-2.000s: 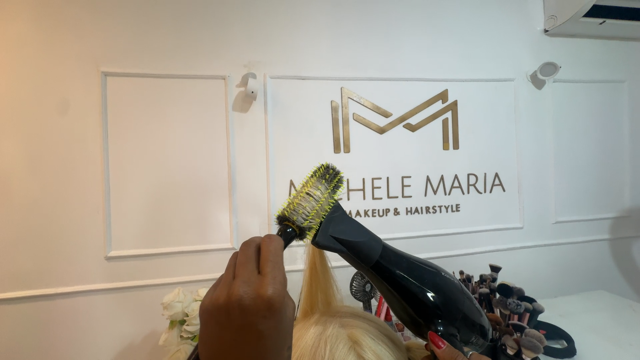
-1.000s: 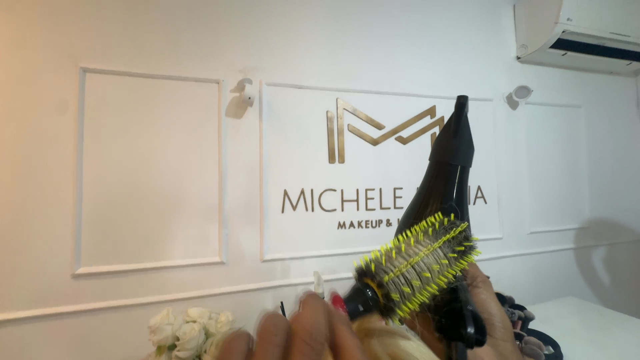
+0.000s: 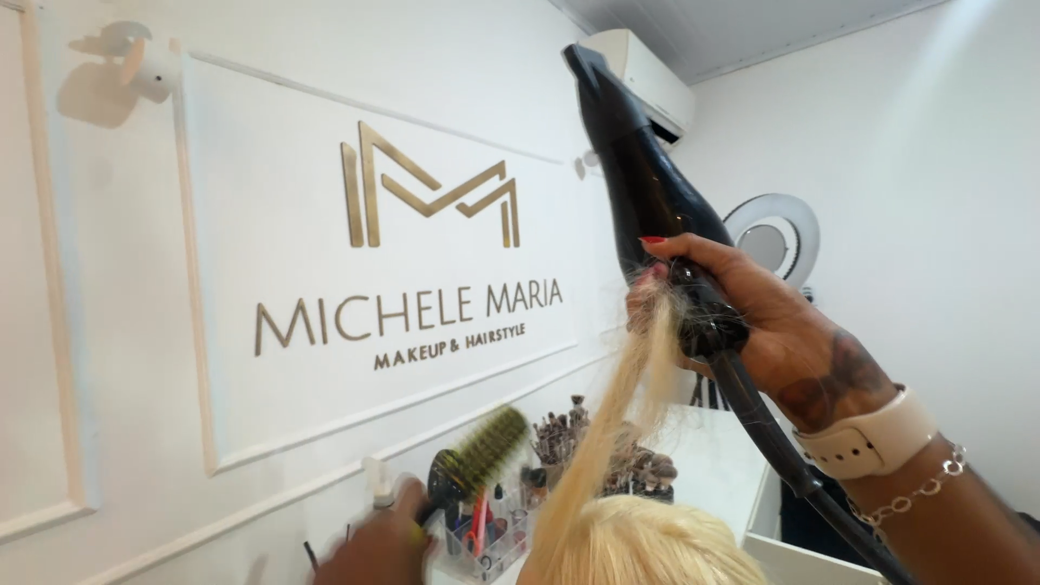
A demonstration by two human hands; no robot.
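My right hand [image 3: 731, 301] is raised at right, closed around the handle of a black hair dryer [image 3: 650, 171] whose nozzle points up and to the left. Its fingers also grip the end of a lock of blonde hair [image 3: 597, 422], which runs down to a person's blonde head [image 3: 642, 544] at the bottom edge. Lower left, my left hand [image 3: 378, 540], blurred, holds a round hairbrush [image 3: 487, 447] with yellow and dark bristles by its handle. The brush is apart from the lock. The dryer's cord [image 3: 837, 512] hangs down along my right forearm.
Behind the head are a clear organizer [image 3: 483, 544] with cosmetics and makeup brushes [image 3: 561, 435] on a white table [image 3: 723, 443]. A ring light [image 3: 804, 236] stands behind my right hand. A wall with raised lettering and an air conditioner [image 3: 650, 81] lie beyond.
The brush, against the dryer nozzle two seconds ago, is now lower left and apart from it. The dryer has turned from lying slanted to nozzle up. The view has swung right.
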